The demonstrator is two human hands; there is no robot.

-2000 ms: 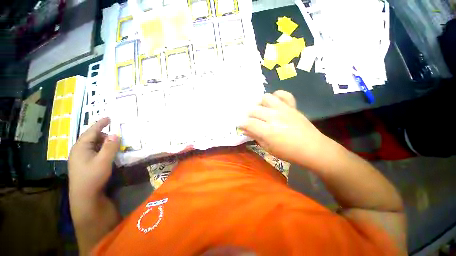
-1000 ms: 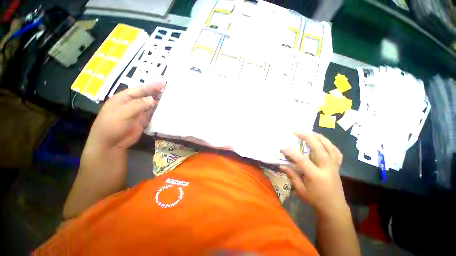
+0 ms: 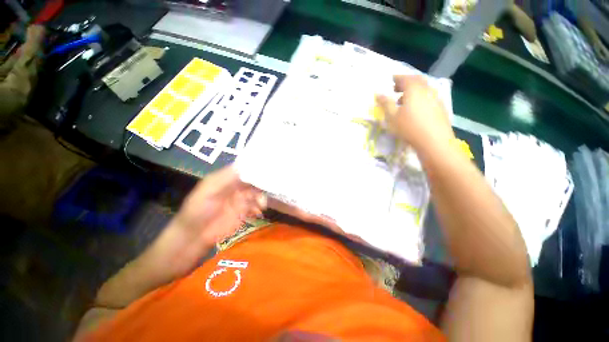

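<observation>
The large whitish blister tray (image 3: 314,153) lies tilted in front of me, its near edge over my lap. Several yellow-edged frames (image 3: 411,208) show in its right part; glare and blur hide most pockets. My left hand (image 3: 224,204) is at the tray's near left corner, fingers curled by the edge; whether it grips the tray is unclear. My right hand (image 3: 414,110) is over the tray's upper right part, fingers bent down by a yellow piece (image 3: 377,112); I cannot tell whether it holds anything.
Left of the tray are the yellow sticker stack (image 3: 177,100) and white cut-out sheets (image 3: 224,117). A grey-beige block (image 3: 133,72) is further left. Yellow scrap (image 3: 462,148) and a white liner pile (image 3: 527,184) lie right. Another person's hand (image 3: 523,23) shows at the top right.
My right hand has moved from the tray's near right edge to its upper right part. My left hand has shifted right and down. The tray appears lower and more turned in view.
</observation>
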